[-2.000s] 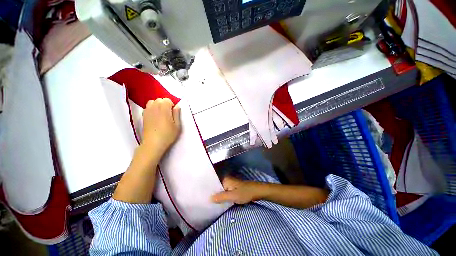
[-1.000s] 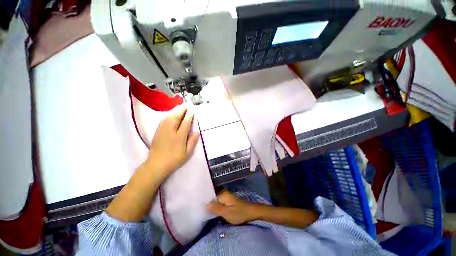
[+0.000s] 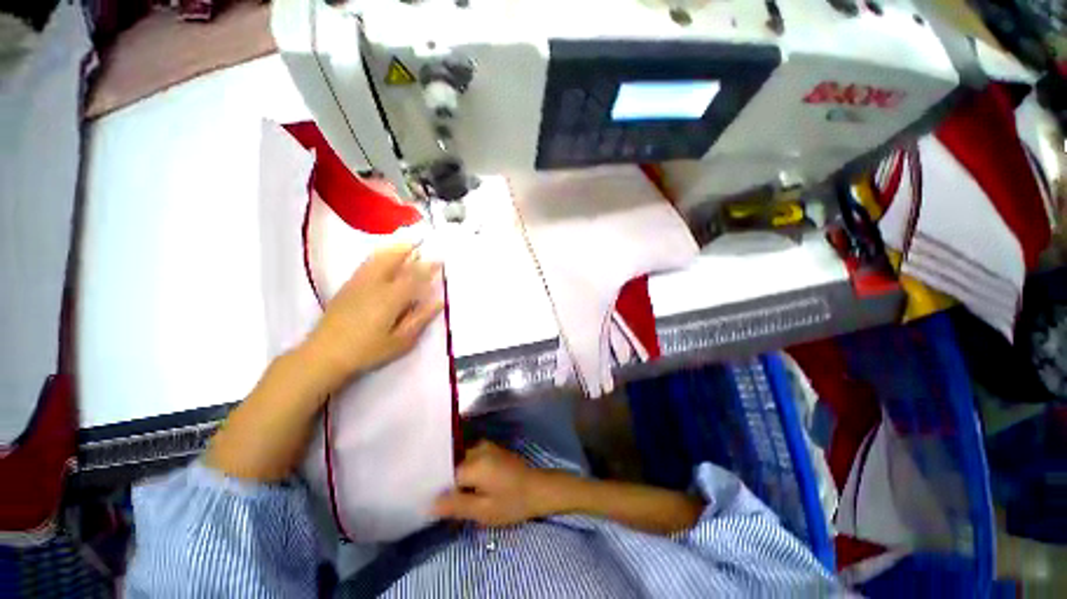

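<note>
A long white-pink garment panel (image 3: 392, 451) with a red edge runs from the needle area over the table's front edge to the wearer's lap. Its red side (image 3: 351, 197) shows folded near the presser foot (image 3: 454, 211). My left hand (image 3: 380, 307) lies flat on the panel just in front of the foot, fingers towards it. My right hand (image 3: 491, 484) is at the panel's lower right edge by the lap, fingers curled at the edge; the fingertips are partly hidden. The sewing machine (image 3: 491, 70) stands over the panel's far end.
Another cut piece (image 3: 591, 234) lies right of the needle, its notched end over the ruler edge (image 3: 749, 322). Yellow-and-black snips (image 3: 761, 214) and a red-handled tool (image 3: 868, 275) lie further right. Panels hang at the left (image 3: 35, 234). Blue baskets (image 3: 807, 468) stand below right.
My left hand has gone from a closed fist to flat, spread fingers on the panel. The panel's far end is now at the presser foot. The view has shifted, showing more of the machine head.
</note>
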